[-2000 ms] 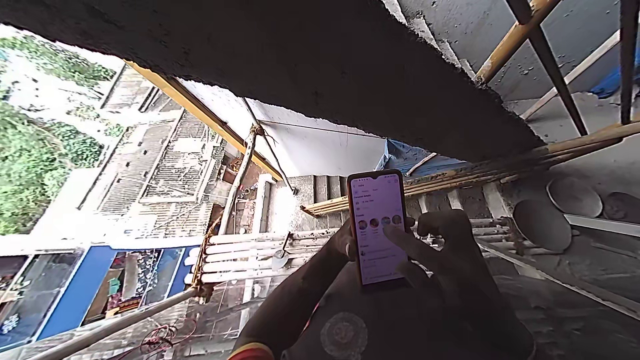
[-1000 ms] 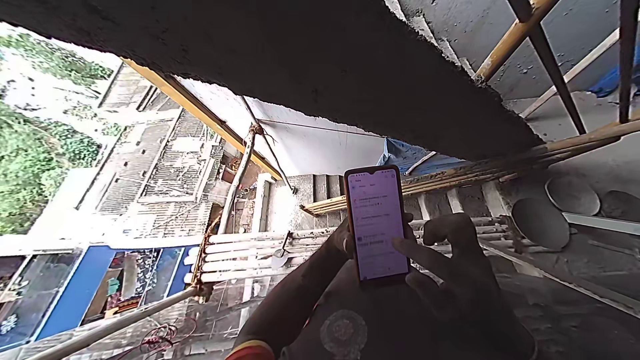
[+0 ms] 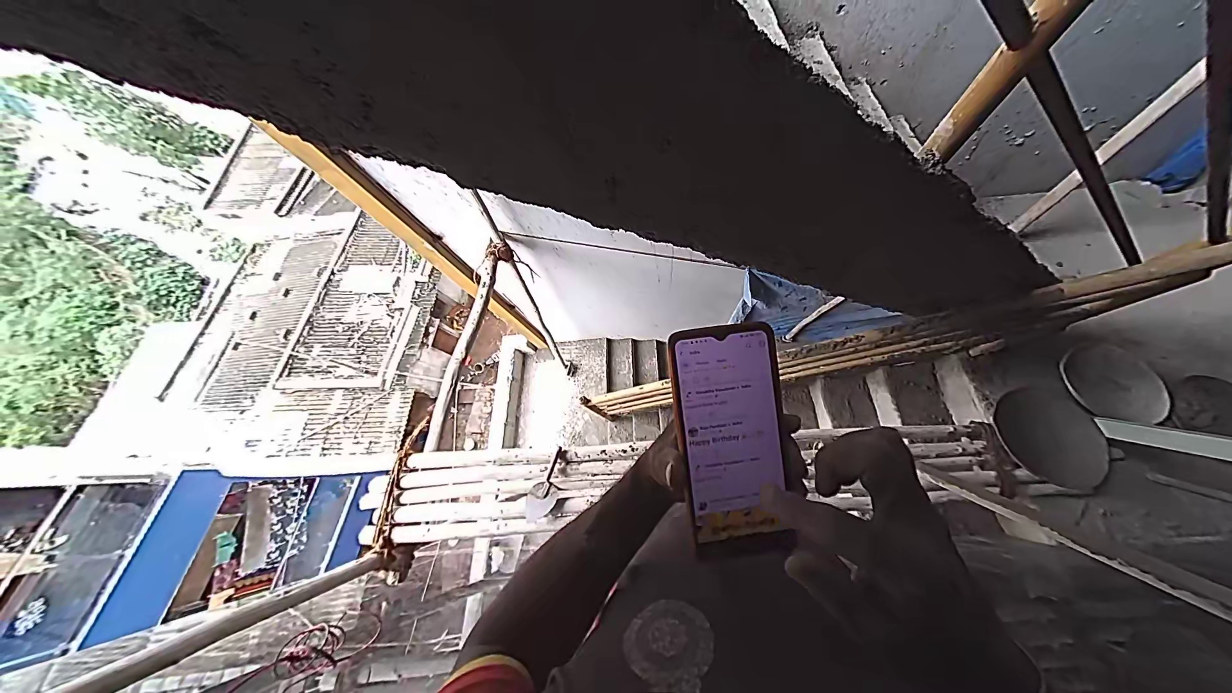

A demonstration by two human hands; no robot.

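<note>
A smartphone (image 3: pixel 729 433) with a lit screen stands upright in my left hand (image 3: pixel 664 467), whose fingers wrap its back and side edges. The screen bears writing and pictures. My right hand (image 3: pixel 866 539) is at the phone's lower right, a finger at the screen and the others partly bent, with nothing held in it. A red and yellow band circles my left sleeve or wrist area at the bottom. Both hands are dark in the shade.
Below lies a platform of lashed poles (image 3: pixel 481 491) with a trowel (image 3: pixel 542 496) on it. Round pans (image 3: pixel 1049 438) sit at the right. A rough concrete slab (image 3: pixel 577 125) slants overhead. Bundled bamboo poles (image 3: pixel 866 348), concrete steps (image 3: pixel 621 371) and a blue tarpaulin (image 3: pixel 784 303) lie beyond the phone.
The page on the phone screen has changed, and a yellow picture shows at its bottom. My right hand's finger has moved down along the screen. My left hand keeps its hold.
</note>
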